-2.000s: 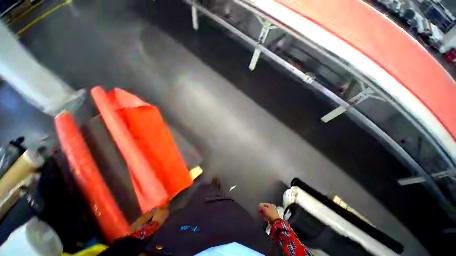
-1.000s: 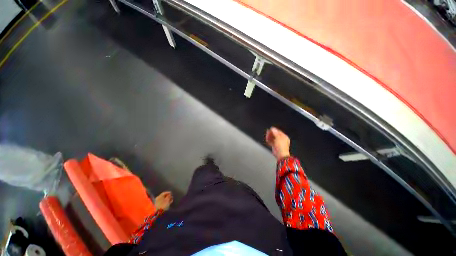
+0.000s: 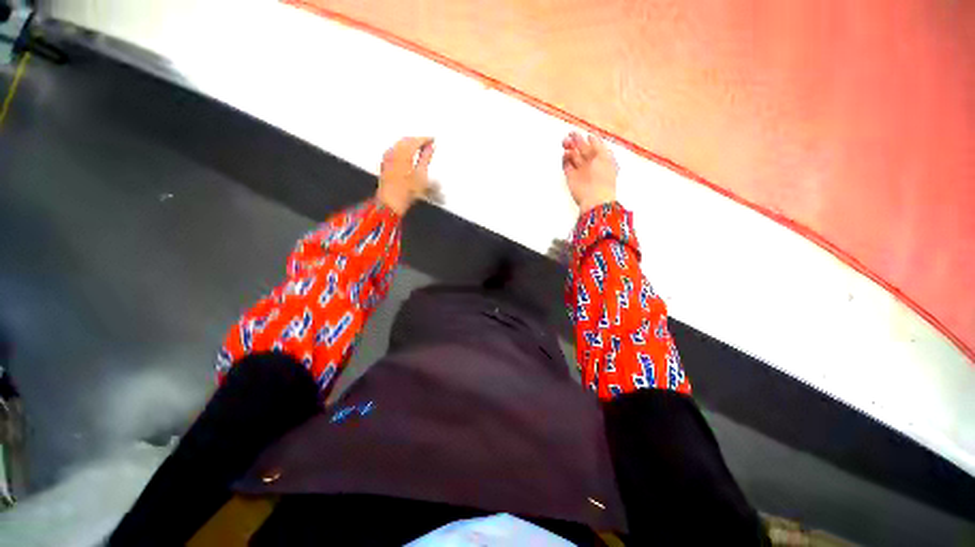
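A wide red-orange fabric lay (image 3: 748,96) covers the far part of the table, with a darker red line along its near edge. A white table strip (image 3: 321,96) runs along the near side. My left hand (image 3: 404,174) is over the strip near the table's front edge, fingers apart and holding nothing. My right hand (image 3: 589,169) is over the strip just short of the cloth's edge, fingers a little curled, with nothing in it. Whether either hand touches the table is unclear.
The dark table edge (image 3: 748,369) runs diagonally below the hands, close in front of my dark apron (image 3: 470,406). Grey floor (image 3: 139,235) shows at left, with a yellow line (image 3: 13,91) at the far left. A pale, blurred object (image 3: 96,497) lies at the bottom left.
The view has turned and come up close to the table. Both hands have moved forward over its white strip. The table legs and the orange rolls have left the view.
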